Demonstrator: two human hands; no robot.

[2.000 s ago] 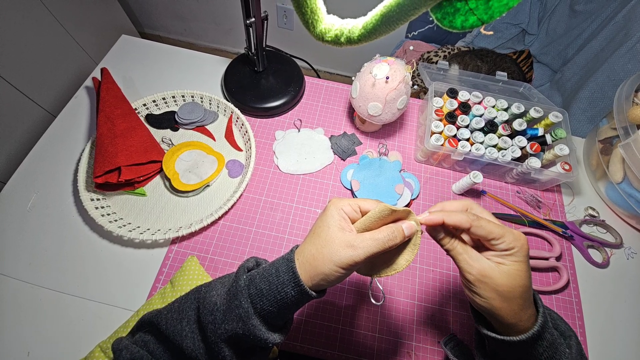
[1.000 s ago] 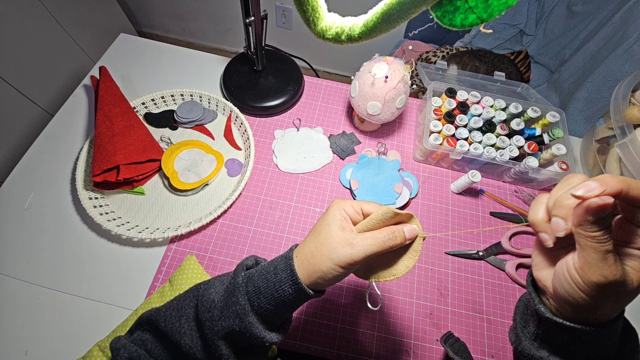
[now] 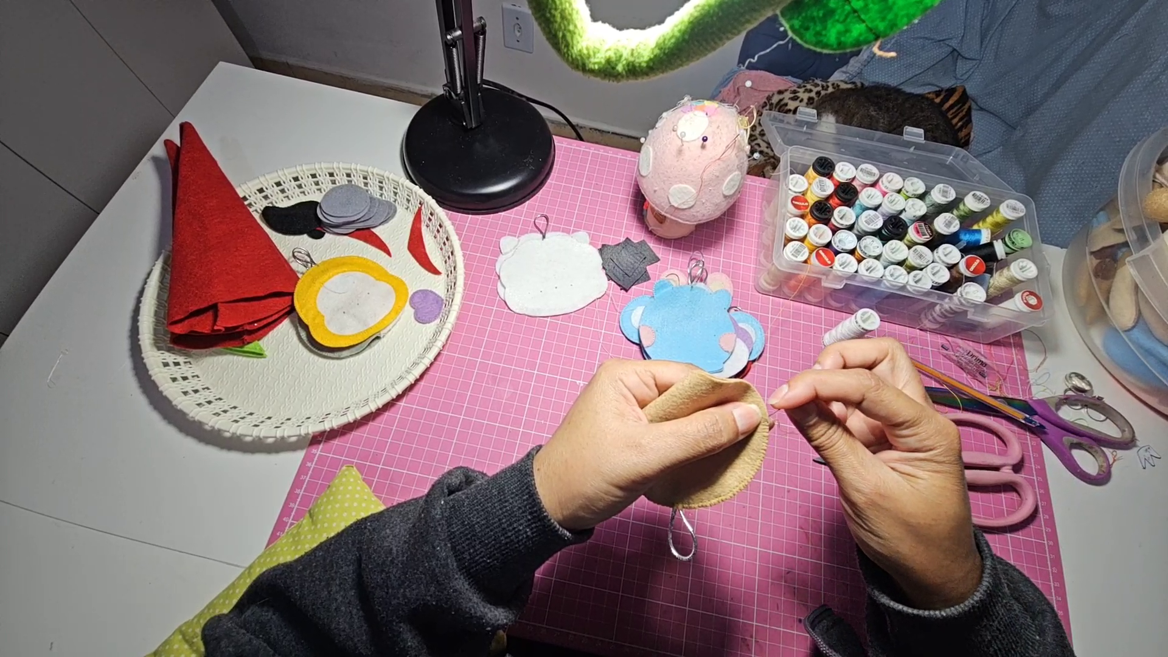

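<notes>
My left hand [image 3: 630, 443] pinches a round tan felt piece [image 3: 721, 474] between thumb and fingers; stitches run along its edge and a silvery cord loop [image 3: 682, 536] hangs below it. At the felt's right edge, my right hand [image 3: 876, 456] has thumb and index finger pinched together around something too small to make out clearly, perhaps a needle. Just beyond the hands lie blue felt animal-head shapes [image 3: 686, 324]. A white thread spool [image 3: 850, 327] lies behind my right hand. Pink-handled scissors [image 3: 999, 470] are partly hidden by that hand.
Left, a white woven tray [image 3: 301, 401] holds red felt [image 3: 224, 255] and a yellow-rimmed piece [image 3: 350, 303]. A black lamp base [image 3: 478, 151], pink pincushion [image 3: 693, 164] and clear thread box [image 3: 903, 315] stand behind the pink cutting mat [image 3: 411, 465]'s middle. Purple-handled scissors [image 3: 1077, 433] lie right.
My right hand moved out to the right with a thread stretched from the felt, then came back to the felt's edge. My left hand has kept its hold on the tan felt.
</notes>
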